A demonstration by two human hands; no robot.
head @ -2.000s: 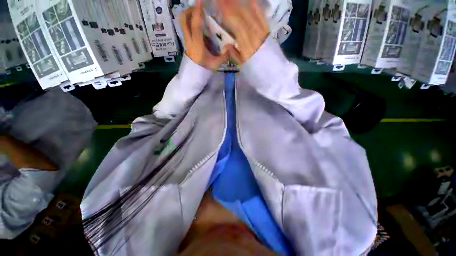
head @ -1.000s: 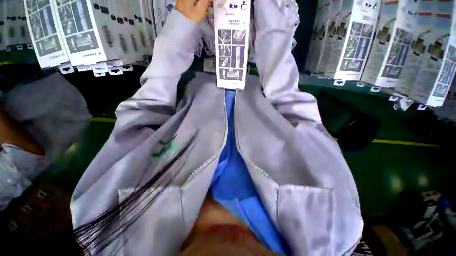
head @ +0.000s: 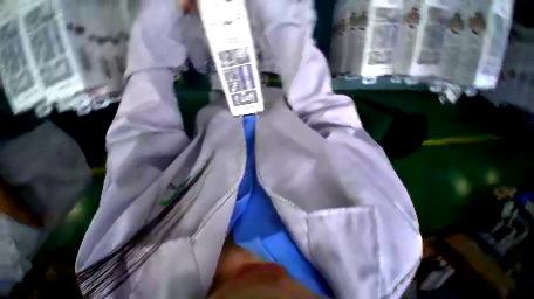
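A slim white printed retail box (head: 233,64) hangs over the front of my coat, slightly tilted, its lower end near the blue collar. Its upper end is cut off by the top edge. Only a small blurred part of my left hand (head: 187,6) shows at the top edge, left of the box. Its fingers and any grip are hidden. My right hand is out of the picture beyond the top edge; only its sleeve shows.
Rows of printed boxes (head: 430,44) with hang tabs stand at the upper right, and more boxes (head: 36,55) at the upper left. Another person's arm and pale clothing (head: 14,245) are at the left edge. Brown cardboard (head: 468,257) lies at the lower right.
Both hands were high together around a white item; then the printed box came down in front of the coat. Now it is lower, further left and tilted, and my hands are mostly out of view.
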